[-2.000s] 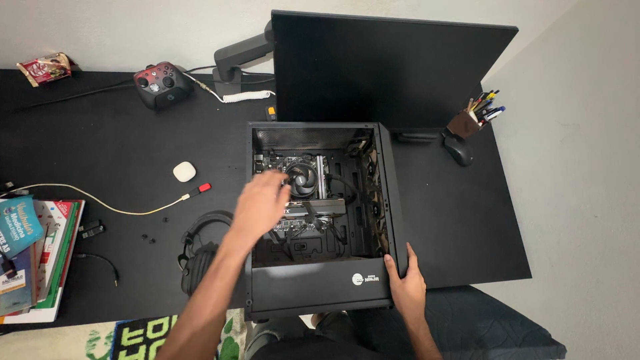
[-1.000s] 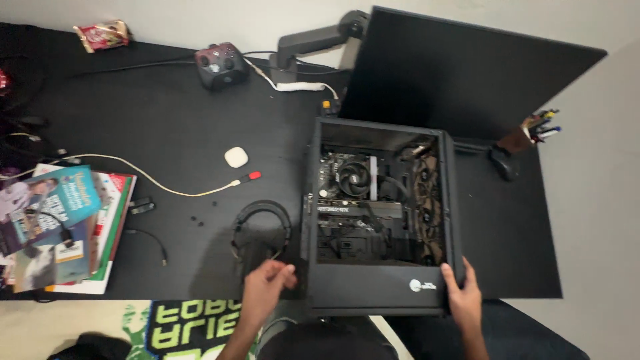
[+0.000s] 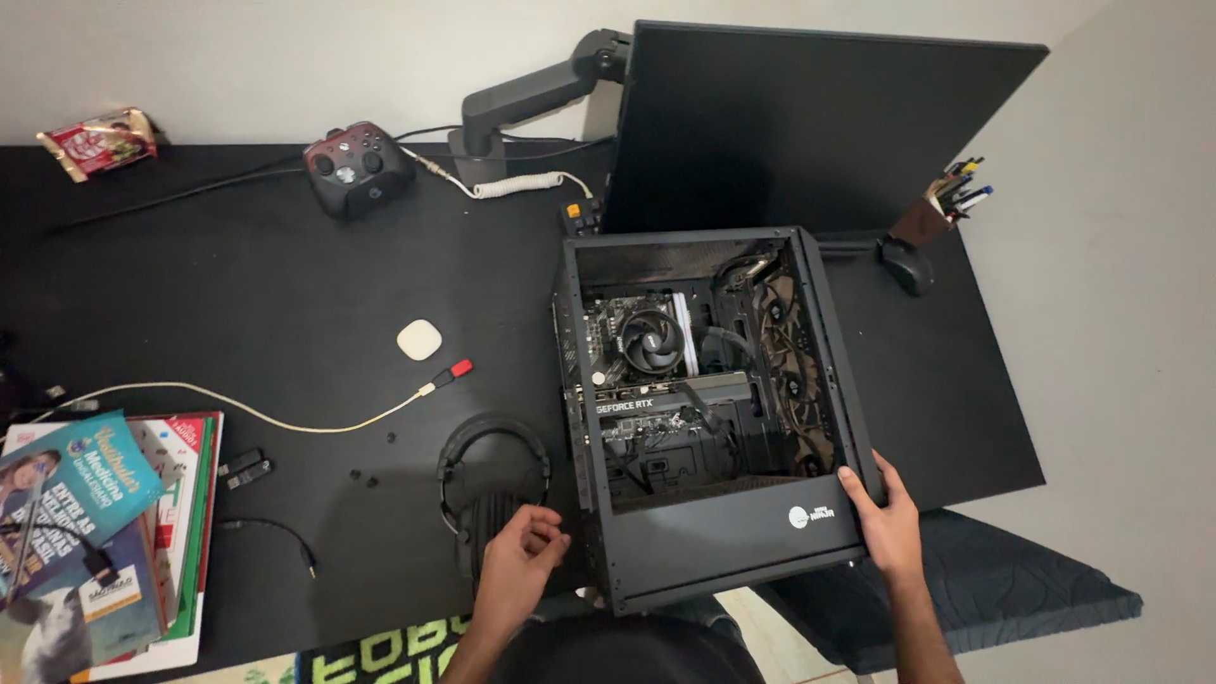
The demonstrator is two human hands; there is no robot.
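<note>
A black computer case (image 3: pixel 731 551) lies on the desk, its side open over a round CPU cooler fan (image 3: pixel 652 341), a graphics card (image 3: pixel 674 391) and several case fans (image 3: pixel 793 385). My right hand (image 3: pixel 885 518) grips the case's lower right corner, thumb on top. Left of the case, my left hand (image 3: pixel 524 556) hovers over the lower part of black headphones (image 3: pixel 494 427). Its fingers are curled with the tips close together; whether something small is between them cannot be seen. Several small dark screws (image 3: pixel 363 478) lie farther left.
Behind the case stands a monitor (image 3: pixel 817 133) on an arm (image 3: pixel 527 100). A mouse (image 3: pixel 905 266) and pen holder (image 3: pixel 921 222) are at right. Left are books (image 3: pixel 104 484), a cable (image 3: pixel 285 424), a white rounded device (image 3: pixel 419 339), USB sticks (image 3: pixel 245 467) and a game controller (image 3: pixel 356 166).
My left hand was over the inside of the case two seconds ago and has moved left and down, out beside the headphones. My right hand stays at the case's lower right corner.
</note>
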